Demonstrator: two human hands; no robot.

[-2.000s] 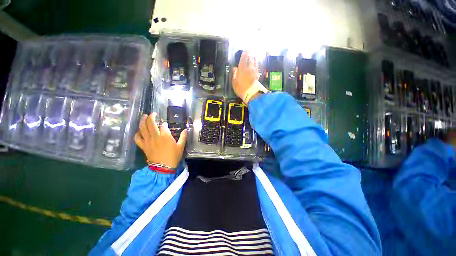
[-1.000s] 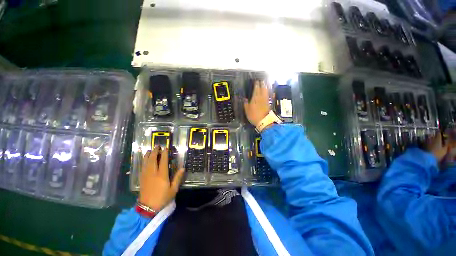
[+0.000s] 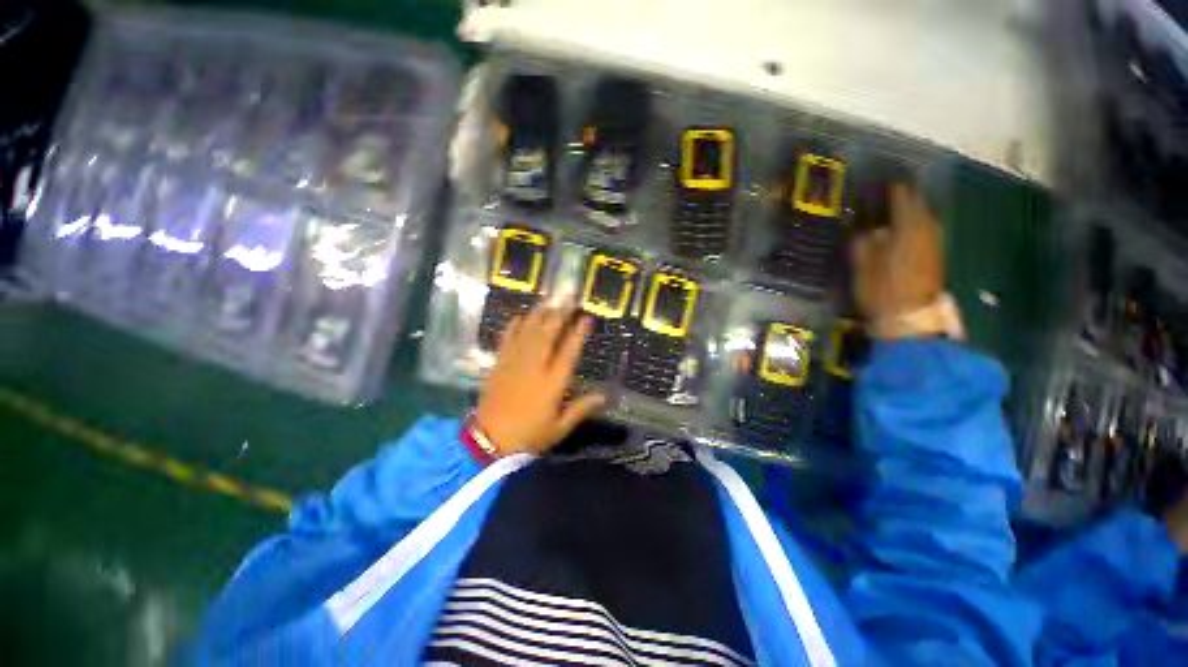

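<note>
A clear blister tray (image 3: 450, 332) holds two rows of black keypad phones. Several show yellow-framed screens, such as a phone (image 3: 705, 189) in the back row and a phone (image 3: 670, 326) in the front row. Two phones at the back left lie back up, one of them a phone (image 3: 528, 141) in the corner pocket. My left hand (image 3: 528, 378) rests with fingers spread over the front-left phones. My right hand (image 3: 902, 265) is blurred, at a dark phone in the back-right pocket; its grip cannot be made out.
Cloudy stacked trays (image 3: 241, 196) lie at the left. A white board (image 3: 834, 59) lies behind the tray. Neighbouring trays with dark phones (image 3: 1107, 287) are at the right. Another person's blue sleeve (image 3: 1107, 573) shows at the lower right.
My right hand has moved right to the last back pocket. The fourth back-row phone now shows its yellow-framed screen. My left hand has moved right across the front row. The view has shifted and tilted.
</note>
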